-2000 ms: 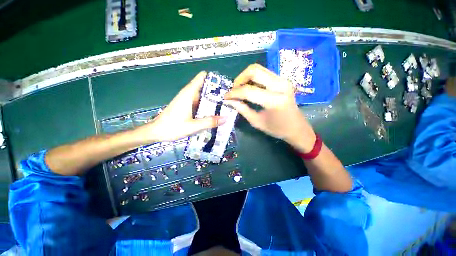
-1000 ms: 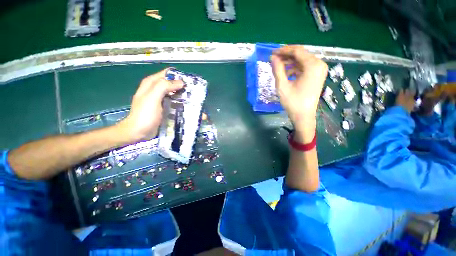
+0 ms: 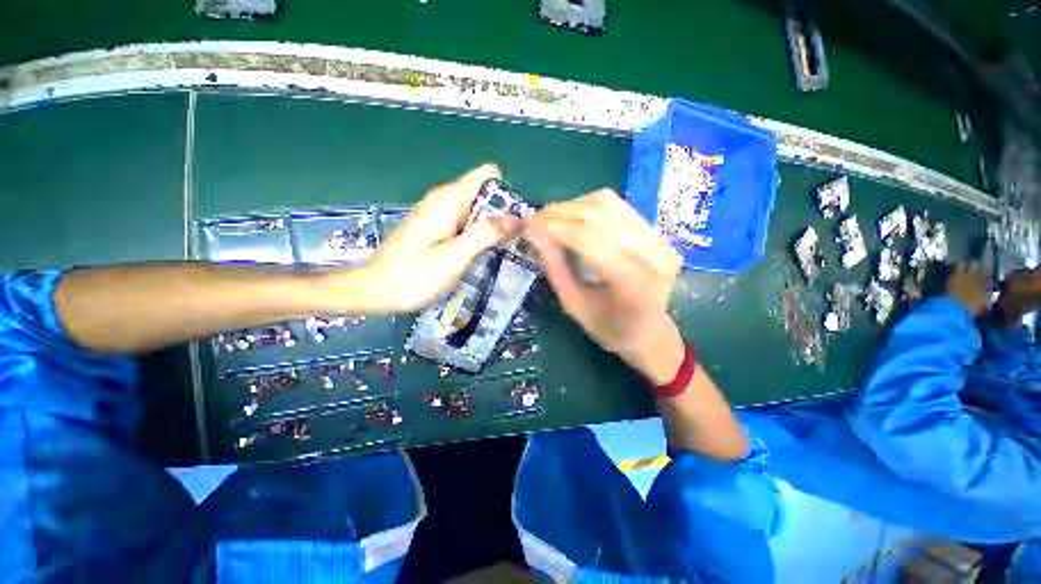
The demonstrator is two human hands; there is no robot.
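A phone middle frame [image 3: 477,308], silver-grey with a dark central strip, is held tilted above the compartment tray [image 3: 245,242]. My left hand [image 3: 428,248] grips its left side, with the thumb near the dark upper end. My right hand [image 3: 608,265], with a red wristband, has its fingertips pinched together at the upper end of the frame. Whether a small part is between those fingertips cannot be seen. The tray's cells hold small dark, reddish and gold components. The frame and my left hand hide part of the tray.
A blue bin [image 3: 749,205] with white and pink scraps stands right of my hands. Silver-white pieces [image 3: 850,241] and crumpled clear film [image 3: 801,324] lie farther right. Another person's blue sleeve [image 3: 930,394] and hands are at the right. Frames ride the green conveyor [image 3: 457,40] beyond the pale rail.
My right hand has moved from above the blue bin back to the frame's upper end. My left hand still holds the frame. The view has shifted, and the conveyor frames appear in different positions.
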